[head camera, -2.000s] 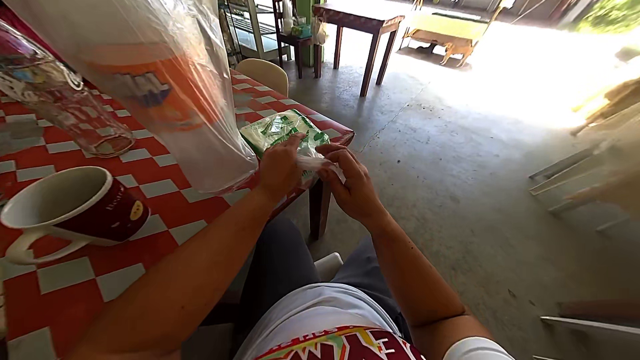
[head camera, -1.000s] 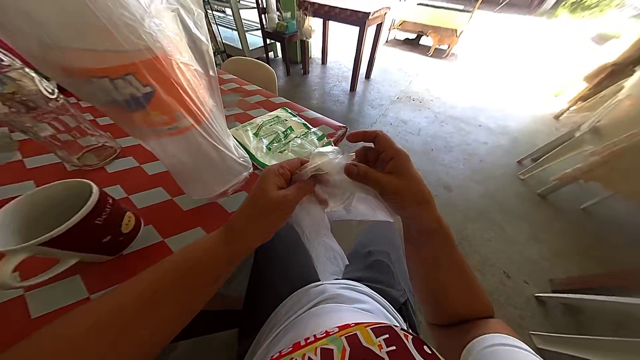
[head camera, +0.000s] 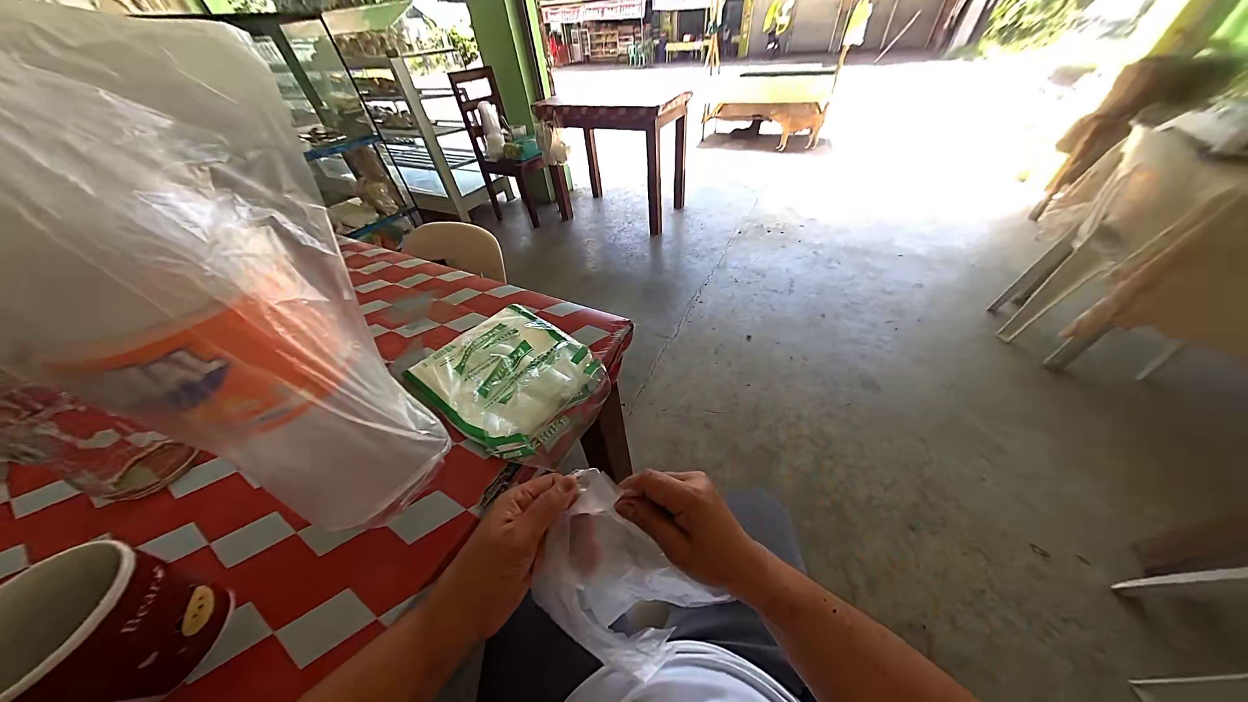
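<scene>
A thin translucent plastic bag (head camera: 614, 575) hangs over my lap, pinched near its upper edge by both hands. My left hand (head camera: 522, 531) grips it on the left side, thumb against the fingers. My right hand (head camera: 687, 526) holds it a short way to the right. Just beyond my hands, a green-and-white printed packet of plastic bags (head camera: 512, 385) lies at the corner of the red-and-grey checkered table (head camera: 244, 546). A large clear plastic bag (head camera: 195, 244) around an orange-and-white container stands to the left.
A dark red mug (head camera: 146, 614) is at the lower left, with a glass jar (head camera: 146, 468) behind it. A beige chair (head camera: 453, 249) stands past the table. Farther off are a wooden table (head camera: 624, 112), a glass display cabinet (head camera: 390, 107) and a dog (head camera: 795, 119). Covered furniture (head camera: 1160, 224) stands right.
Two seconds ago my hands were close beside the packet; now they are over my lap. The bag between them was bunched and now hangs spread out. The view has tilted up.
</scene>
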